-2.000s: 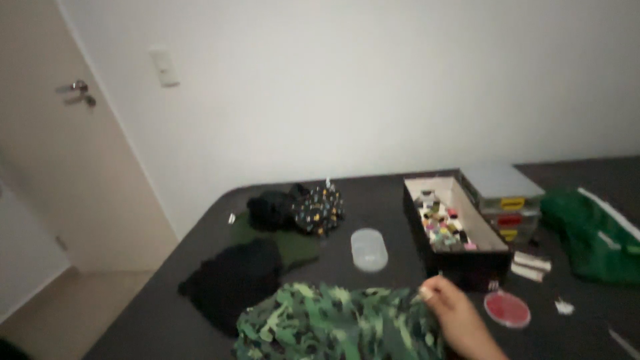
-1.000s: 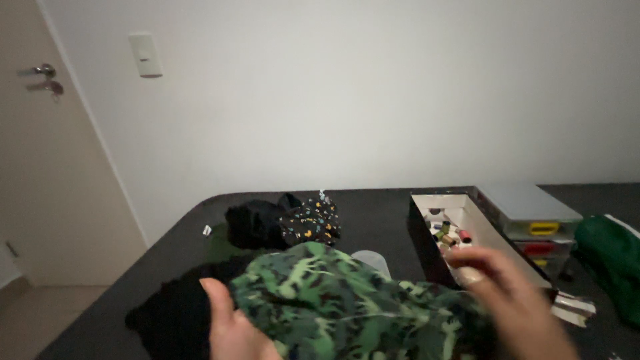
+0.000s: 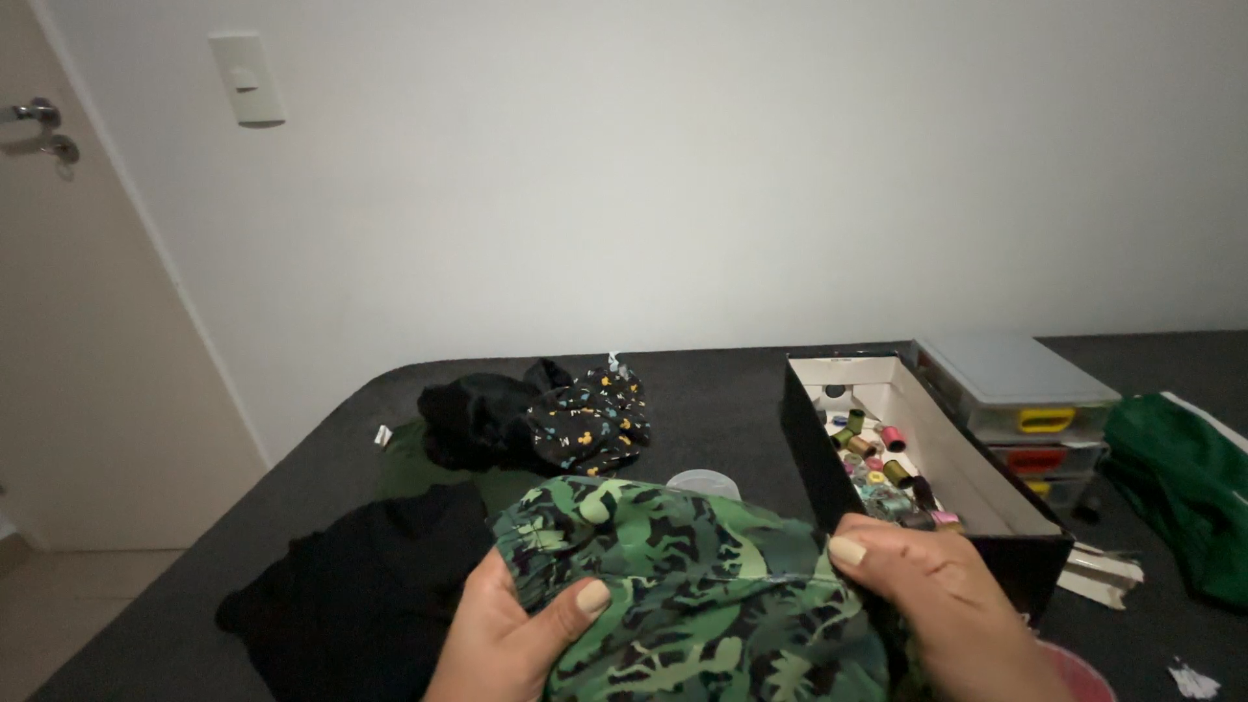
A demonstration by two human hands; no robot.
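A green camouflage-patterned cloth (image 3: 702,595) is stretched between my two hands at the bottom centre. My left hand (image 3: 522,624) pinches its left edge, thumb on top. At its upper right edge, my right hand (image 3: 936,595) grips the fabric between thumb and fingers. Just beyond the cloth lies a clear plastic lid or dish (image 3: 704,482), partly hidden by it. A black open box (image 3: 975,468) holding several thread spools (image 3: 892,439) stands behind my right hand. The lower part of the cloth runs out of view.
Black fabric (image 3: 361,595) lies left, near a black printed cloth (image 3: 590,419) and dark green fabric (image 3: 414,463). To the right are a small drawer organizer (image 3: 1019,385), green fabric (image 3: 1185,497), a folded white piece (image 3: 1102,575) and a red round object (image 3: 1077,673). A wall stands behind the table.
My left hand has come into view and now holds the cloth's left side. My right hand, over the spool box a second ago, is back on the cloth, which is raised from the table.
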